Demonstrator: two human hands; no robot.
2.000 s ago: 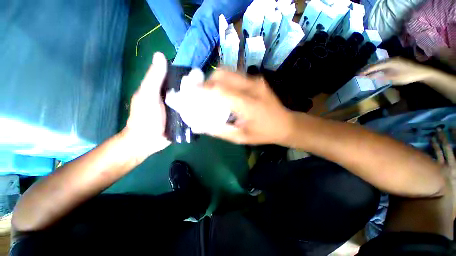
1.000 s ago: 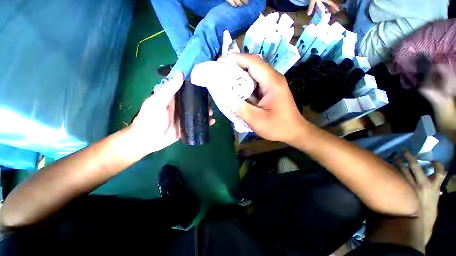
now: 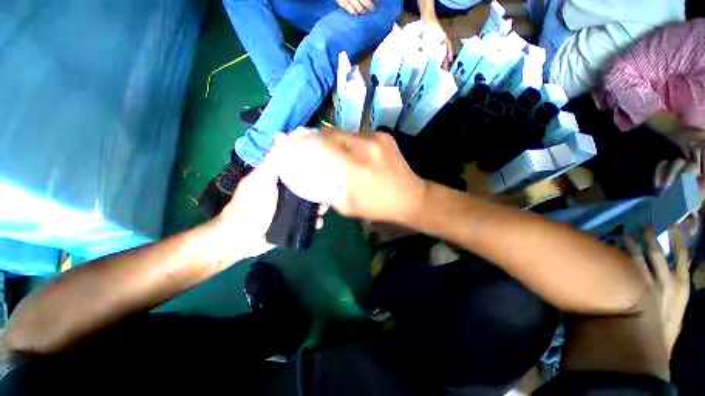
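Note:
My left hand [image 3: 251, 205] is closed around a black cylinder [image 3: 294, 220] held above my lap, its lower end showing. My right hand [image 3: 371, 174] holds a crumpled white cloth [image 3: 309, 166] over the cylinder's upper end, which is hidden. White cartons [image 3: 427, 100] stand upright beyond my right hand, some with end flaps raised. Several black cylinders [image 3: 498, 112] with open round ends stand beside them.
A blue-covered stack [image 3: 93, 116] fills the left. A person's jean-clad leg [image 3: 298, 77] reaches across the green floor [image 3: 205, 139]. A yellow strip [image 3: 224, 68] lies there. Other people's hands [image 3: 661, 282] hold a carton [image 3: 672, 203] at the right. More cartons [image 3: 529, 166] lie by the cylinders.
The cloth and my right hand have come down onto the cylinder's upper end, from beside it. The cylinder is slightly lower. At the right, a carton is now held by another person's hands.

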